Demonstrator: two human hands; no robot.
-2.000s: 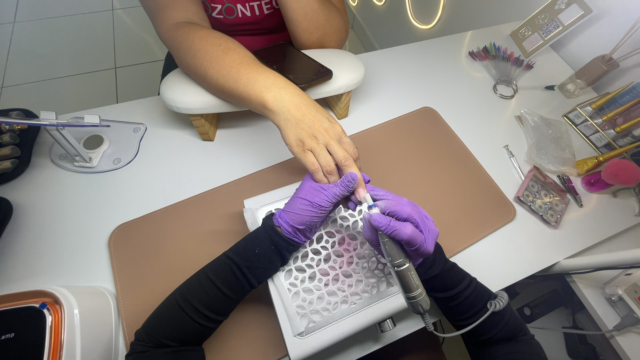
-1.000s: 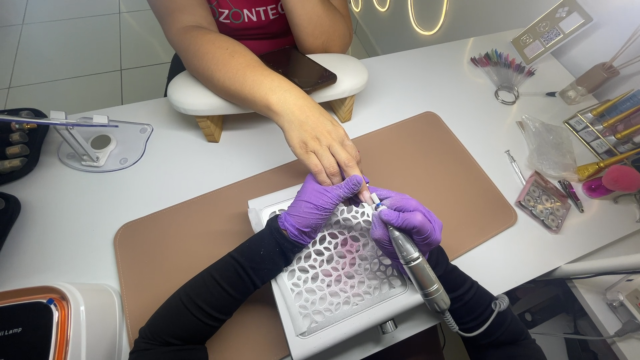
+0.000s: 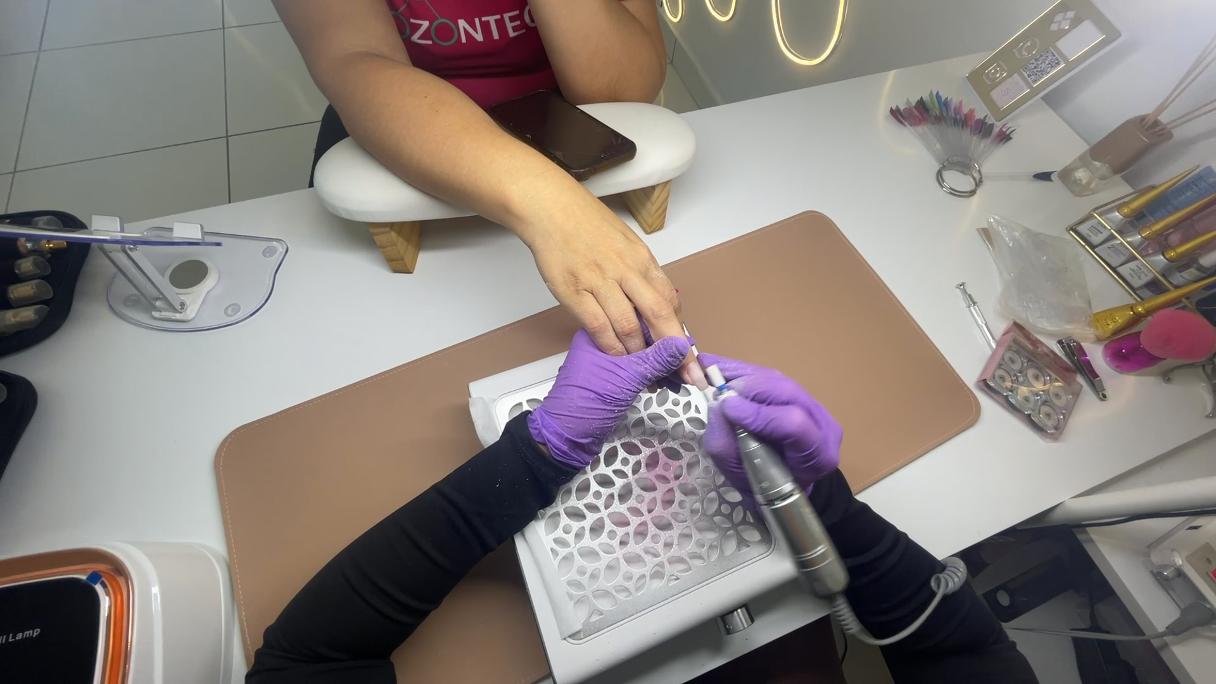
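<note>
My left hand point(image 3: 603, 394), in a purple glove, holds a finger of another person's hand point(image 3: 613, 280), its thumb lying along that finger. In my right hand point(image 3: 774, 418), also gloved in purple, is a silver electric nail drill point(image 3: 793, 518), its tip right by the nail of the held finger. Whether the bit touches the nail cannot be told. Both my hands are over the upper edge of a white nail dust collector point(image 3: 655, 503) with a leaf-patterned grille. A coiled cord point(image 3: 898, 636) runs from the drill's rear end.
The person's forearm crosses a white armrest point(image 3: 655, 142) bearing a phone point(image 3: 560, 133). A brown mat point(image 3: 760, 275) lies beneath the collector. A nail lamp point(image 3: 171, 608) stands lower left. At right are color swatches point(image 3: 955, 142), a gem box point(image 3: 1031, 380) and a pink brush point(image 3: 1178, 335).
The drill and my right hand have shifted slightly at the fingertip. My left hand keeps its hold on the person's finger.
</note>
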